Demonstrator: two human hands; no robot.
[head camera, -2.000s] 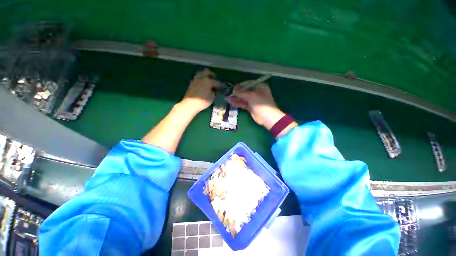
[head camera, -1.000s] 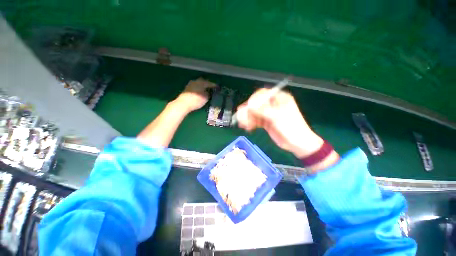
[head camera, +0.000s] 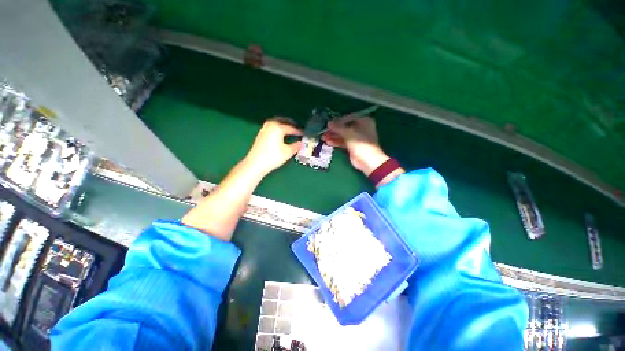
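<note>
A phone frame (head camera: 315, 152) with a dark central slot lies on the green belt at the centre. My left hand (head camera: 274, 145) is at its left edge, thumb and fingers touching it. My right hand (head camera: 356, 140) is at its right side and holds pale tweezers (head camera: 362, 112), which slant up to the right. The right fingertips touch the frame's upper part. A dark piece shows at the frame's upper end between the hands; its kind is unclear.
A blue parts bin (head camera: 407, 260) with white and tan bits stands over a white sheet (head camera: 322, 329) and grey adhesive pads (head camera: 269, 307). Two more frames (head camera: 526, 206) lie right. A grey post (head camera: 103, 103), clear trays (head camera: 41, 154) and a black tray (head camera: 103, 264) are left.
My right hand has come back left to the frame from beside it. My left hand has moved down along the frame's left side. The camera view has shifted.
</note>
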